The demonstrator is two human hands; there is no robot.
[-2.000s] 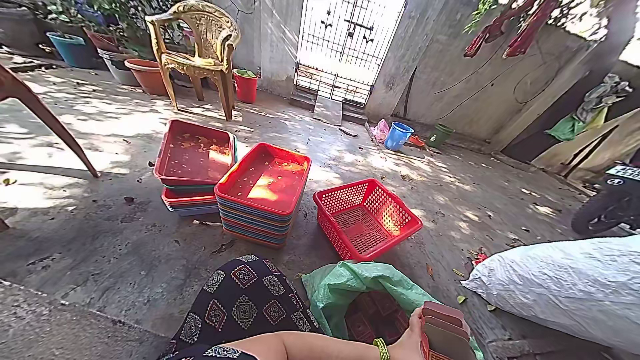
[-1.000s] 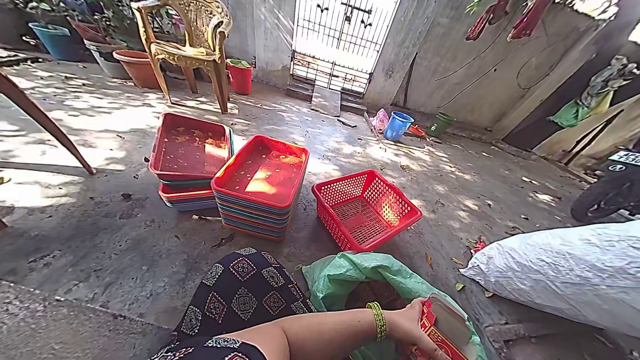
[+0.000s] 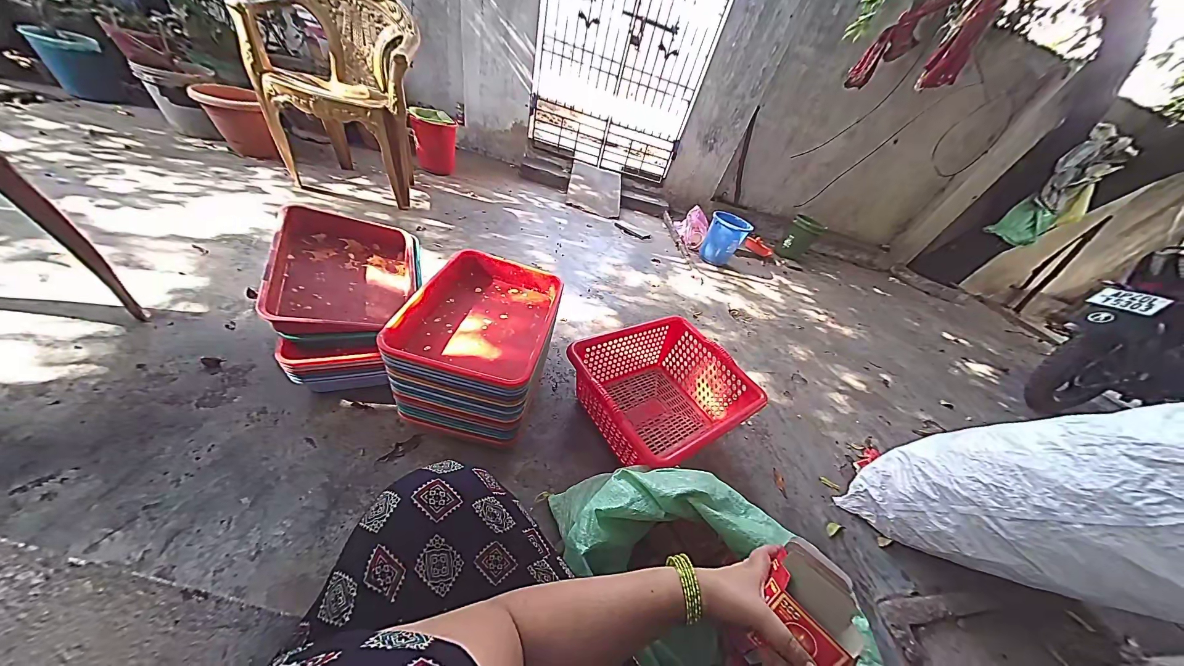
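My left hand (image 3: 763, 606), with yellow-green bangles at the wrist, grips a small red printed cardboard box (image 3: 803, 629) at the bottom right. Its fingers wrap around the near side, and a greyish cardboard face (image 3: 823, 587) shows beyond them. Below and behind the hand a green woven plastic sack (image 3: 601, 518) gapes; its dark inside is partly hidden by my forearm. The patterned dark cloth over my knee (image 3: 444, 536) is left of the sack. My right hand is not in view.
A red perforated basket (image 3: 647, 444) sits beyond the sack, beside a tall stack of trays (image 3: 462, 379) and a lower stack (image 3: 338, 319). A full white sack (image 3: 1036, 499) lies at the right. Farther back are a chair (image 3: 324, 88), a blue bucket (image 3: 724, 238) and a motorcycle wheel (image 3: 1064, 370).
Two seconds ago my left hand was at a stack of brownish-pink flat pieces; since one second ago it has held a red printed box. The basket and trays have not moved.
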